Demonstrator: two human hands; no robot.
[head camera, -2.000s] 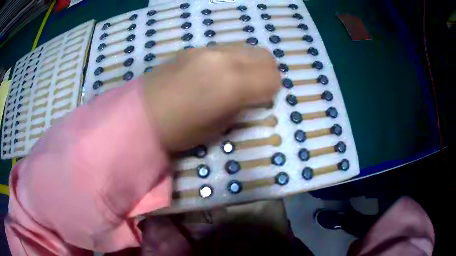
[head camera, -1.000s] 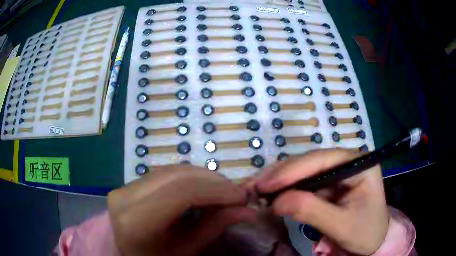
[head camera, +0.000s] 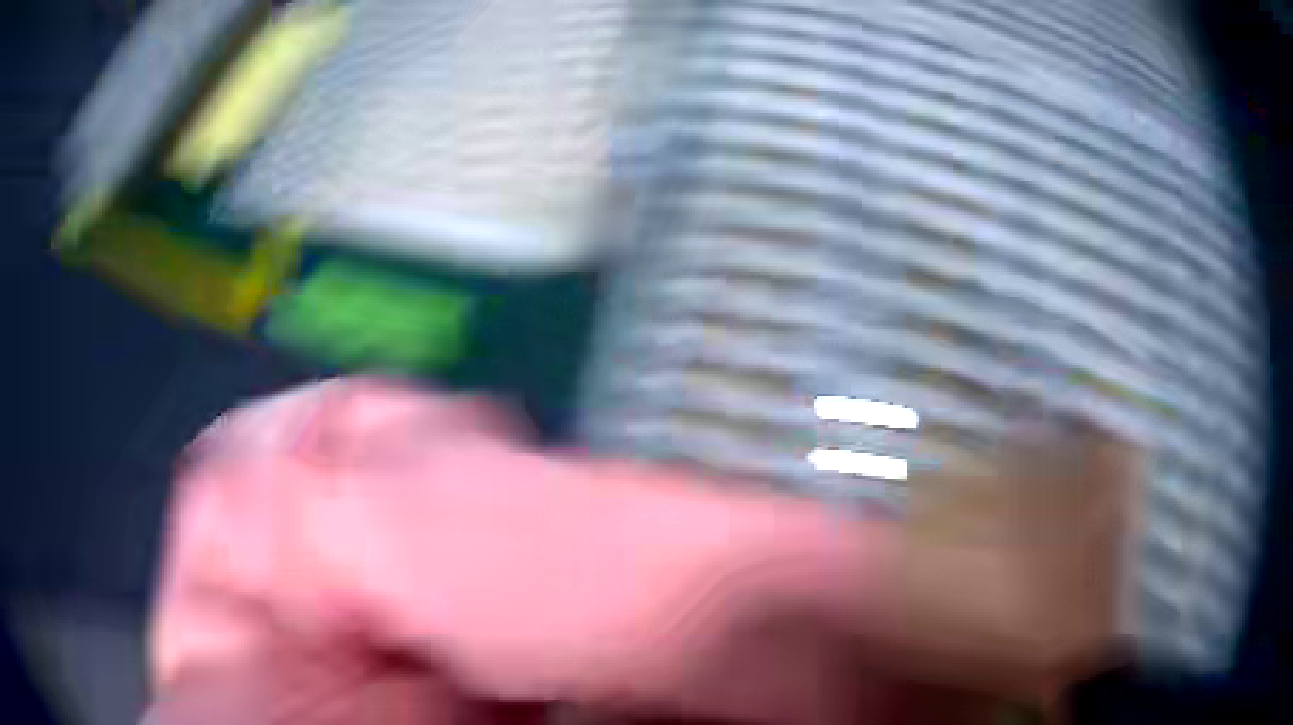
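Note:
The whole view is strongly blurred by motion. My left hand (head camera: 1028, 545) is a brown smear at the lower right, at the end of a pink sleeve that comes in from the lower left. It is over the near part of the main foam tray (head camera: 794, 213); its fingers and anything in them cannot be made out. The tray shows as grey and tan streaks, with two bright white streaks close to my left hand. My right hand cannot be made out, and neither can the black pen-like probe.
A second foam tray (head camera: 440, 156) lies to the left of the main one. The green label (head camera: 372, 315) is on the dark green mat below it, with yellow tape (head camera: 177, 276) at the mat's left corner. A pale yellow strip (head camera: 255, 92) is at the upper left.
The view has swung, so the trays and label appear further right and tilted. My left hand has moved right from the near edge over the tray. My right hand and the probe no longer show.

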